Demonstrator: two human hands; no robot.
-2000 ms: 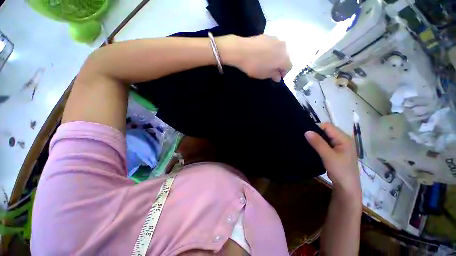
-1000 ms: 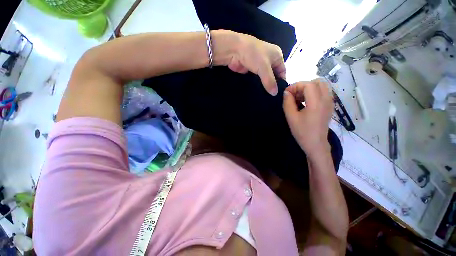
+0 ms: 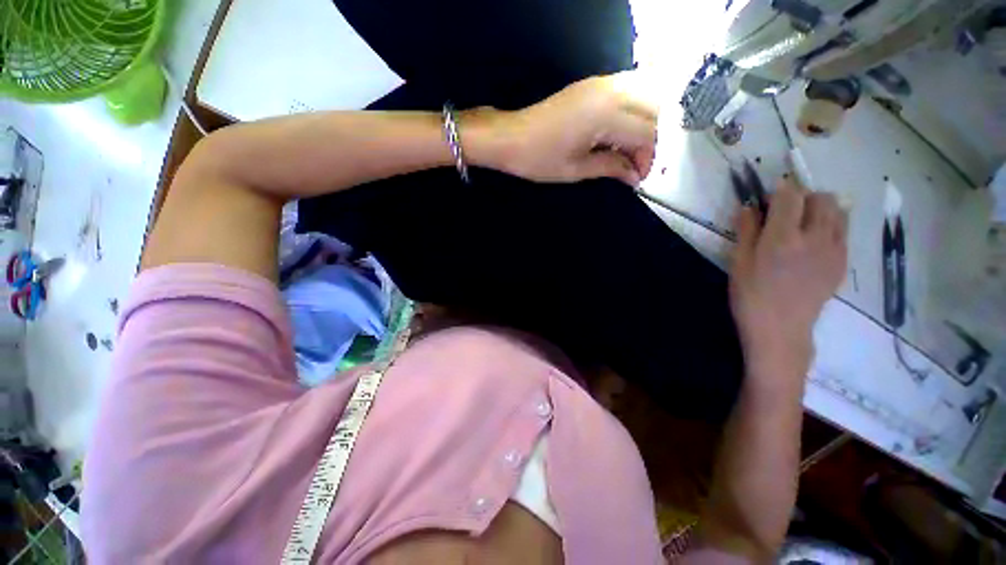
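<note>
A black garment [image 3: 552, 259] lies across the table edge and the lap, with more of it stretching to the top of the view. My left hand [image 3: 601, 132] is closed on the garment's edge, its fingertips pinching the cloth. My right hand [image 3: 785, 248] is away from the cloth, over the machine bed, fingers spread and pointing forward. Black thread snips [image 3: 749, 185] lie at its fingertips, partly hidden; I cannot tell if the fingers touch them. A thin whitish stick [image 3: 799, 166] lies just beyond the fingers.
The sewing machine head [image 3: 883, 55] is at upper right. Slim dark tweezers or snips [image 3: 892, 270] lie farther right. Red and blue scissors [image 3: 27, 285] and a green fan [image 3: 83, 50] are at left. A bag with light blue cloth [image 3: 331, 315] sits beside the lap. A measuring tape [image 3: 331, 475] hangs down.
My right hand has let go of the cloth edge beside my left hand and moved right, over the tools on the machine bed. My left hand still pinches the garment.
</note>
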